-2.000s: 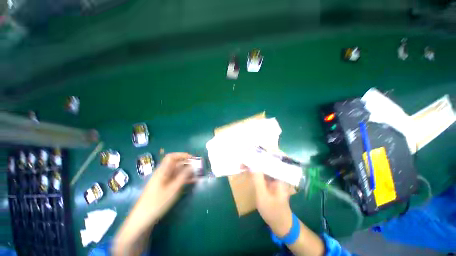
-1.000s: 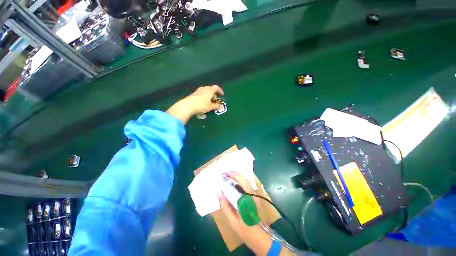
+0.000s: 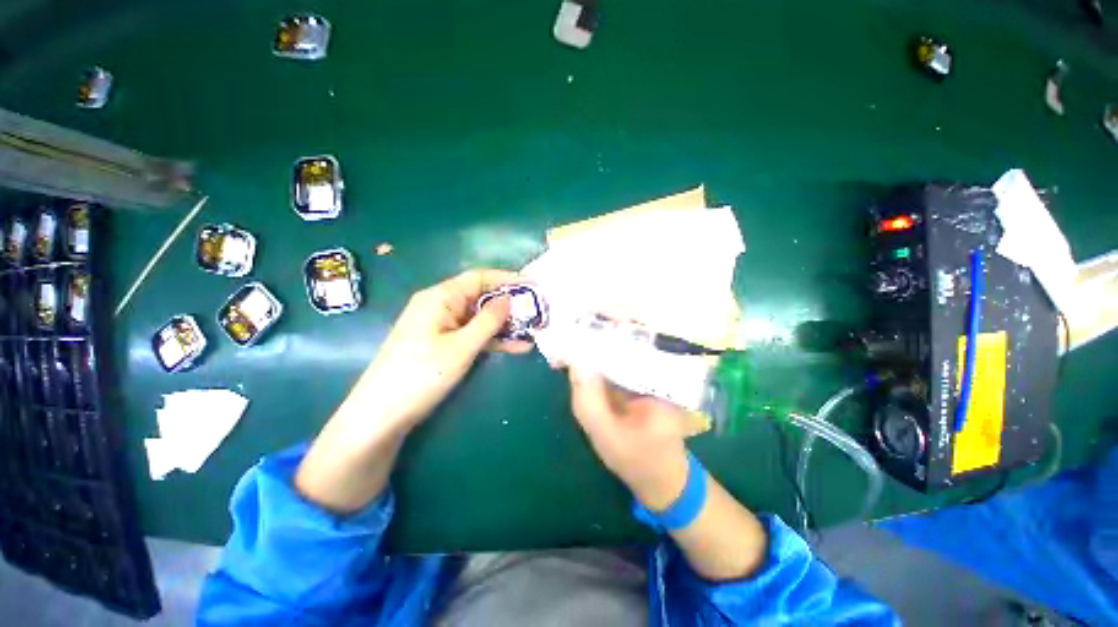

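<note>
My left hand (image 3: 441, 343) holds a watch case (image 3: 521, 310) with a silver rim between thumb and fingers, at the left edge of the white wiping paper (image 3: 662, 263). My right hand (image 3: 631, 423) holds the dispensing syringe (image 3: 644, 367) like a pen, over the paper, its front pointing left toward the case. The bright green cap (image 3: 733, 392) is at the syringe's rear. The needle tip is too blurred to tell whether it touches the case. A blue strap (image 3: 687, 494) is on my right wrist.
Several watch cases (image 3: 331, 281) lie at left, others farther back. A black blister tray (image 3: 61, 404), thin stick (image 3: 159, 255), paper scraps (image 3: 196, 429) and metal rail (image 3: 98, 159) are at left. The black dispenser (image 3: 920, 331), with a blue pen (image 3: 971, 325) on it, is at right; a clear hose (image 3: 840, 439) runs beside it.
My left hand has come back from the far side of the bench and now holds a case near the paper. The syringe, upright-looking before, now lies lower, pointing left. The view has shifted.
</note>
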